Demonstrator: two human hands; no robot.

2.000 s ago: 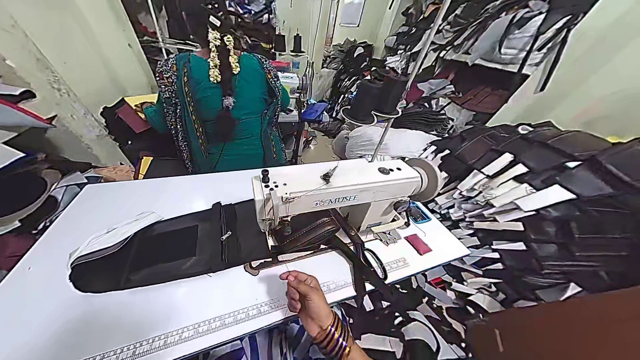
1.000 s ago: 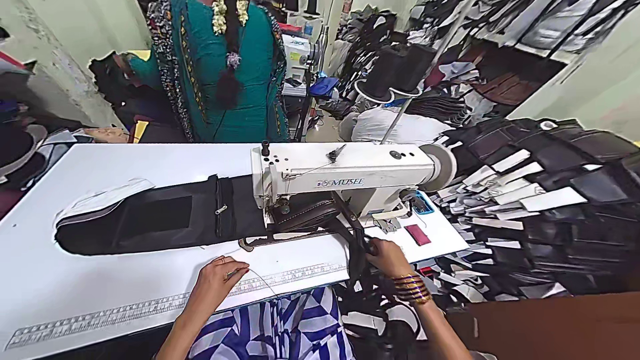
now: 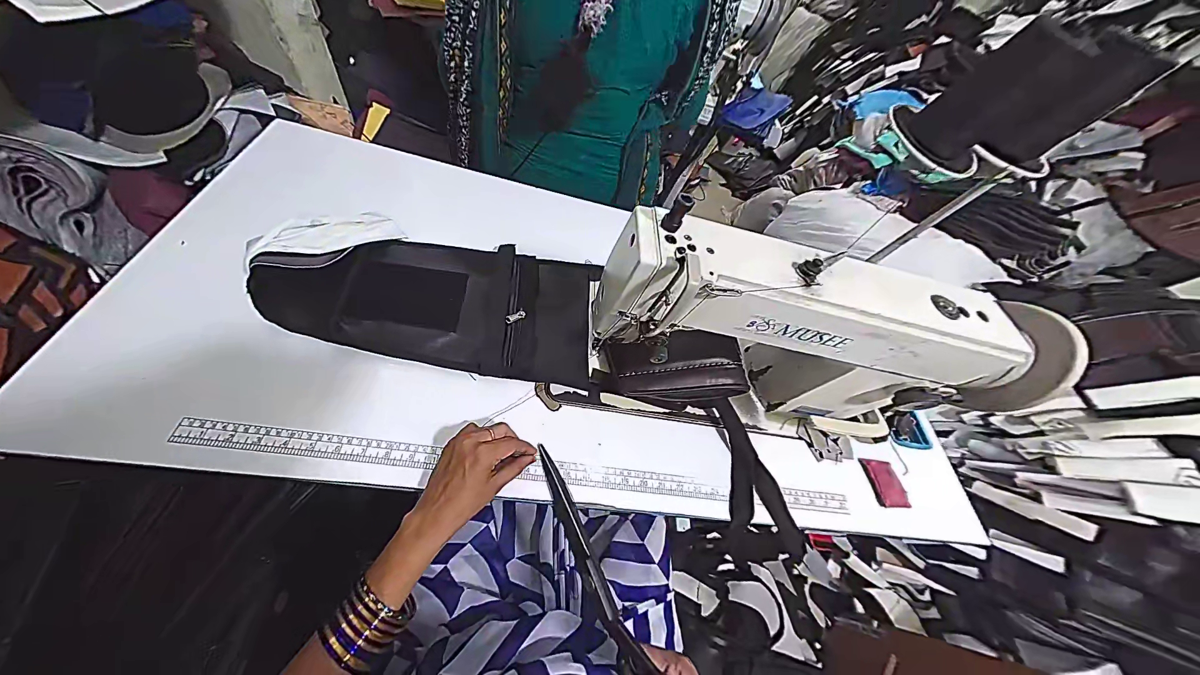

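Note:
A white sewing machine (image 3: 825, 319) stands on a white table (image 3: 309, 206). Under its head lies a black bag piece with a zipper (image 3: 403, 300), a white lining at its far left end. Dark straps (image 3: 741, 459) hang over the front edge beside a stitched dark piece (image 3: 680, 366). My left hand (image 3: 483, 464) pinches a thin thread above the printed ruler (image 3: 309, 445). At the bottom edge, my right hand (image 3: 667, 660) is partly out of frame, holding black scissors (image 3: 586, 553) whose tips point up to my left fingertips.
A person in green clothing (image 3: 581, 103) is beyond the table. Large black thread cones (image 3: 994, 103) stand behind the machine. Heaps of dark and white material strips (image 3: 1087, 469) lie at the right. A small maroon piece (image 3: 884, 483) rests near the table's right corner.
My right hand has moved from the dark straps to the bottom edge, now with the black scissors. My left hand, near the ruler a second ago too, still holds thread. The view has shifted closer.

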